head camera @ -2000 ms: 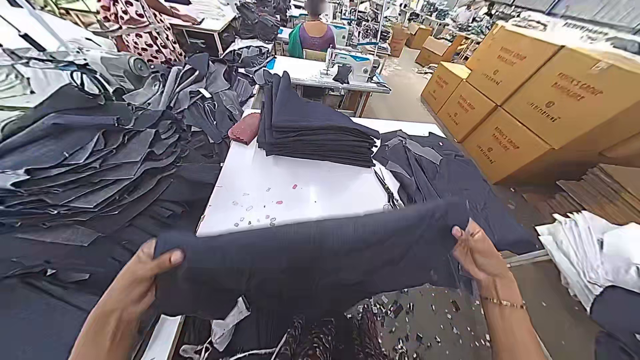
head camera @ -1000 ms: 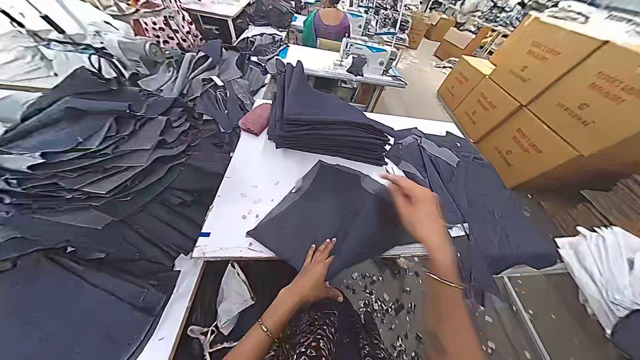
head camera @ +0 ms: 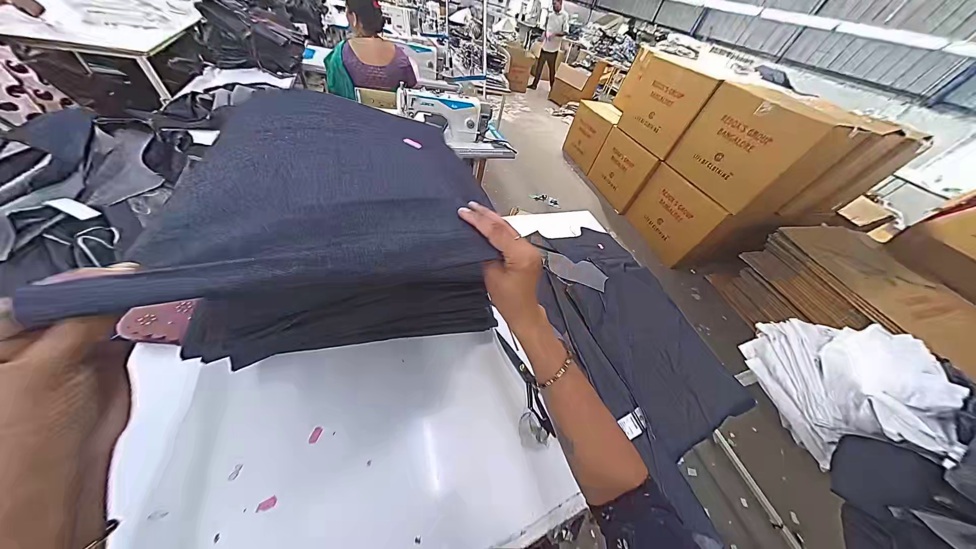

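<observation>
A dark navy fabric panel (head camera: 320, 183) lies over the folded dark fabric stack (head camera: 343, 320) on the white table (head camera: 343, 442). My left hand (head camera: 69, 328) grips the panel's near left corner, which is lifted off the stack. At the stack's right edge, my right hand (head camera: 507, 263) holds the panel's near right side, with fingers on top. A pink pouch (head camera: 156, 322) is partly covered beside the stack. Black-handled scissors (head camera: 530, 389) lie right of the stack, partly hidden by my right forearm. More dark fabric pieces (head camera: 633, 335) are spread at the table's right.
Dark fabric scraps (head camera: 114, 168) are heaped at left. A sewing machine (head camera: 450, 114) and a seated person (head camera: 374, 53) are ahead; another person (head camera: 550, 38) stands farther off. Cardboard cartons (head camera: 755, 145), flattened cardboard (head camera: 862, 267) and white cloth (head camera: 854, 381) are at right.
The navy panel has moved from the near side of the table onto the stack. Both hands have moved forward with it, the left one out to the left. The view has come closer to the stack.
</observation>
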